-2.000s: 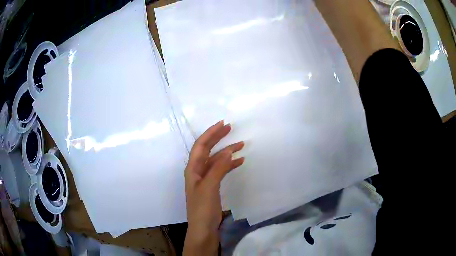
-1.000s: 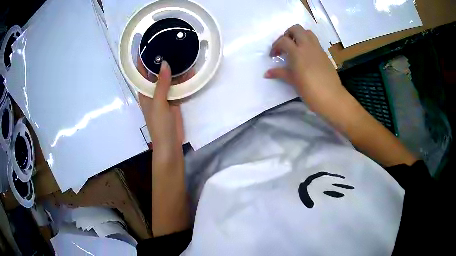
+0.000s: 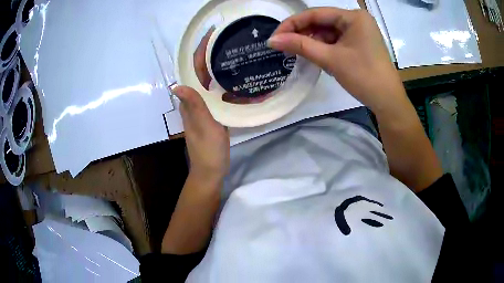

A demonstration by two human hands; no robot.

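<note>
A white ring-shaped housing (image 3: 265, 113) is held above the white sheets in front of me. Its black centre now shows a round label (image 3: 248, 61) with white Chinese and English text and a small arrow. My left hand (image 3: 201, 127) holds the housing from the lower left, with the thumb outside the rim and fingers showing through the slots. My right hand (image 3: 337, 52) has its thumb and index finger together at the label's upper right edge. The fingertips seem to pinch that edge.
Glossy white sheets (image 3: 99, 66) lie at the left and more sheets (image 3: 428, 33) at the upper right. Other ring housings (image 3: 22, 119) overlap at the far left. Crumpled white sheets (image 3: 83, 243) lie low at the left. Thin pale rods (image 3: 491, 12) show at the upper right corner.
My left hand took hold of a housing from the upper right and moved it right. Its centre was plain and now bears a label. My right hand moved from the sheets to the label.
</note>
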